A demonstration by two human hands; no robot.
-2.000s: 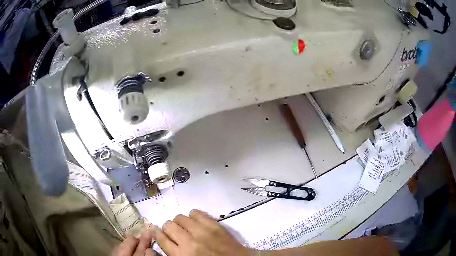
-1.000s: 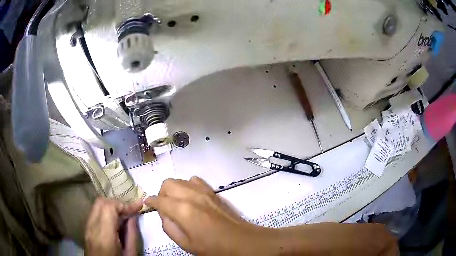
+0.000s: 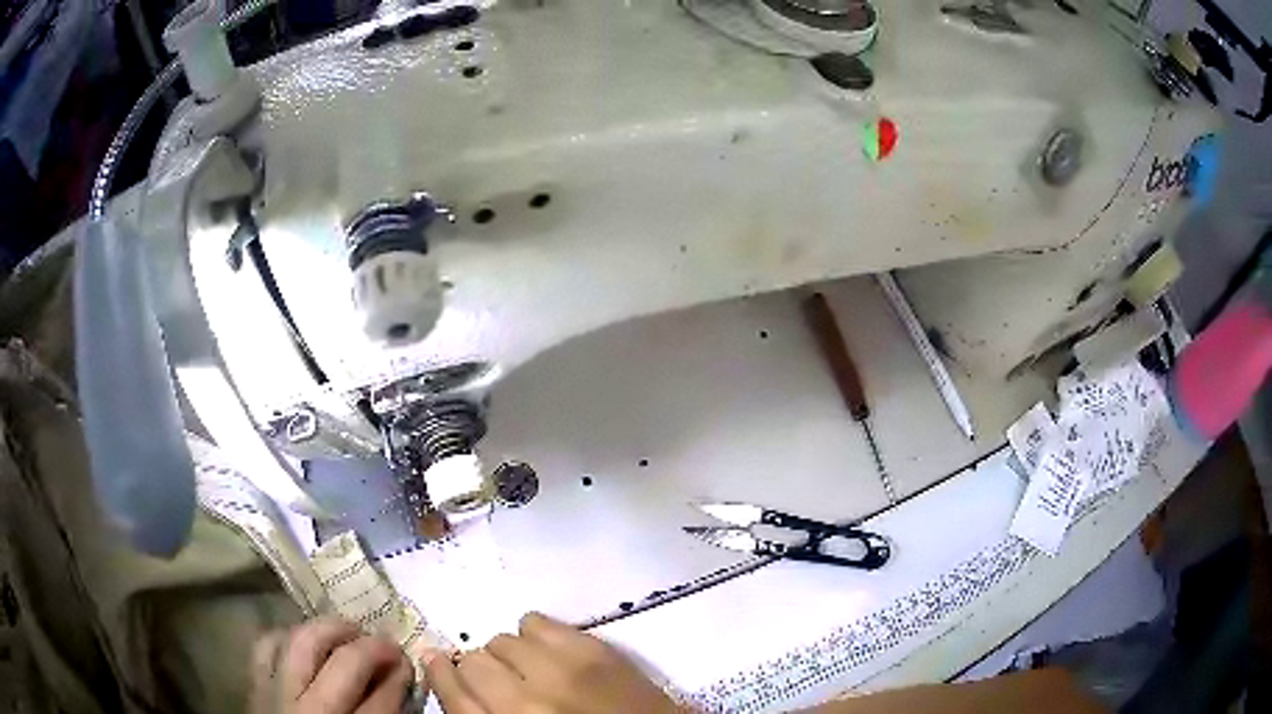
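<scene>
The khaki garment [image 3: 154,600] lies heaped at the left, with a pale striped band end [image 3: 352,579] running down toward my hands. My left hand [image 3: 335,670] and my right hand [image 3: 537,672] meet at the bottom edge, fingertips pinching the lower tip of the band. Both hands are partly cut off by the picture's edge. The band end lies just in front of the needle plate [image 3: 356,502]. The presser foot area is partly hidden behind the thread tension dial [image 3: 453,481].
The off-white sewing machine arm [image 3: 670,181] spans the top. Black-handled thread snips [image 3: 823,541], a brown-handled awl [image 3: 837,356] and a slim white stick [image 3: 928,356] lie on the bed. Printed labels [image 3: 1081,453] and a pink object [image 3: 1228,370] are at the right. Ruler marks [image 3: 865,621] line the front edge.
The camera view has dipped and come back up. My hands stay close together at the band's tip; my left hand's fingers are now more curled over it.
</scene>
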